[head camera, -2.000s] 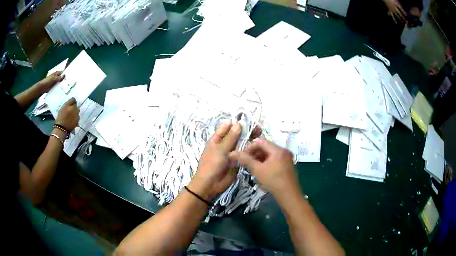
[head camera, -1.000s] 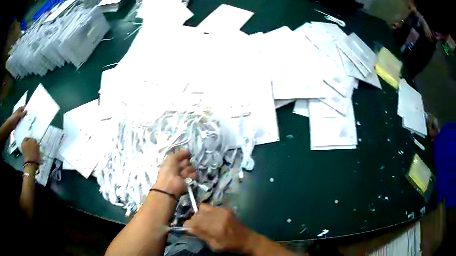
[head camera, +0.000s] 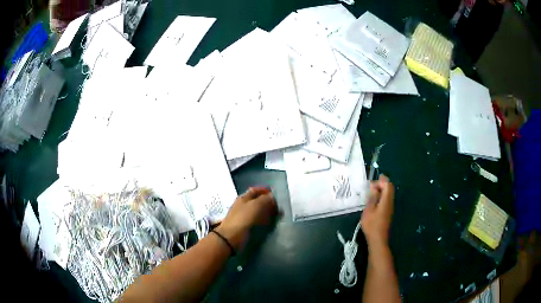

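My right hand (head camera: 379,207) is shut on the end of a white cable at the right edge of a panel stack. The cable's folded bundle (head camera: 348,266) lies on the table below it, and thin strands stick up above my fingers. My left hand (head camera: 252,210) is over the table, left of the stack, with its fingers curled; it is blurred and nothing shows in it. The nearest white panel (head camera: 317,192) bears a printed block and a small raised housing at its upper edge. A large tangled cable pile (head camera: 118,237) is left of my left forearm.
More white panels (head camera: 261,100) overlap across the dark green table (head camera: 415,237). Upright panels (head camera: 29,100) stand at far left. Two yellow blocks in clear bags (head camera: 430,53) (head camera: 488,222) and white panels (head camera: 473,118) lie at right. A blue crate (head camera: 529,171) is at the right edge.
The view has shifted right. My hands have moved from the cable pile to the panel stack and are now apart. A folded cable now lies by my right hand.
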